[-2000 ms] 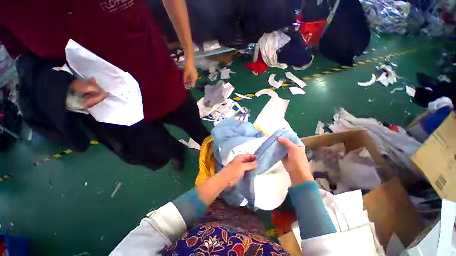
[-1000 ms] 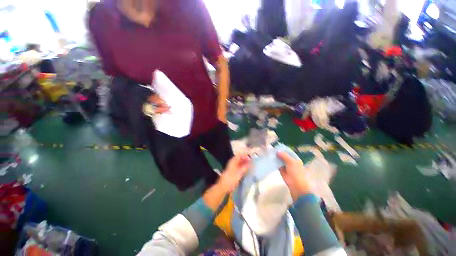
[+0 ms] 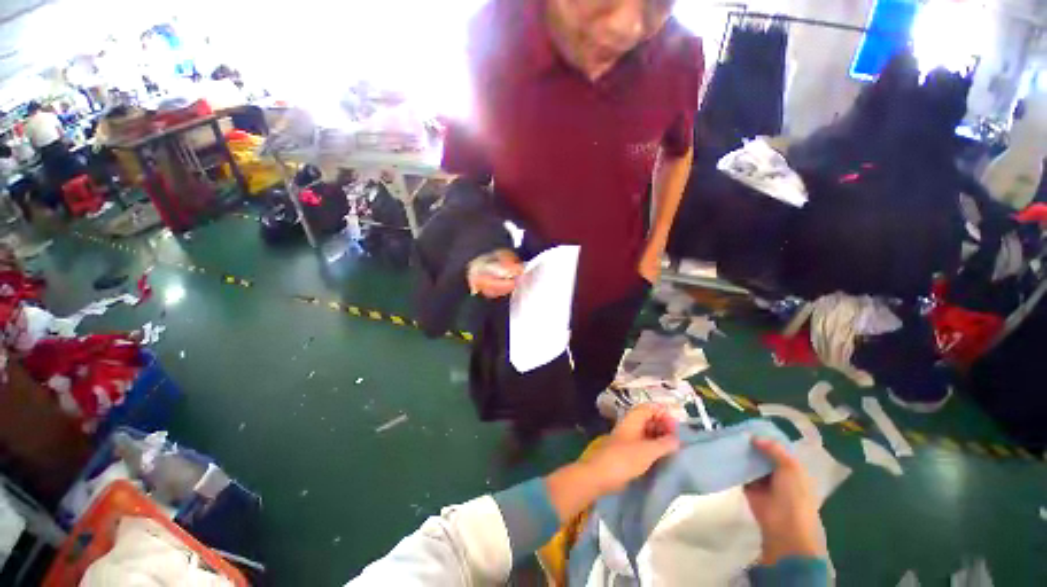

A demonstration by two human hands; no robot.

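Observation:
A light blue garment piece (image 3: 712,459) with white areas hangs between my two hands at the lower centre right. My left hand (image 3: 631,447) grips its upper left edge. My right hand (image 3: 786,499) grips its upper right edge, thumb on top. The lower part of the cloth runs out of the picture. A strip of the yellow sack (image 3: 560,548) shows below my left wrist.
A person in a dark red shirt (image 3: 586,161) stands close in front, holding a white sheet (image 3: 543,310) and a black garment (image 3: 442,258). An orange crate (image 3: 86,522) and blue bins are at lower left. Offcuts (image 3: 882,453) lie on the green floor at right.
My view has risen and turned left, so the person now stands near the centre. The cloth has been lifted off the sack between my hands, and both hands still hold it.

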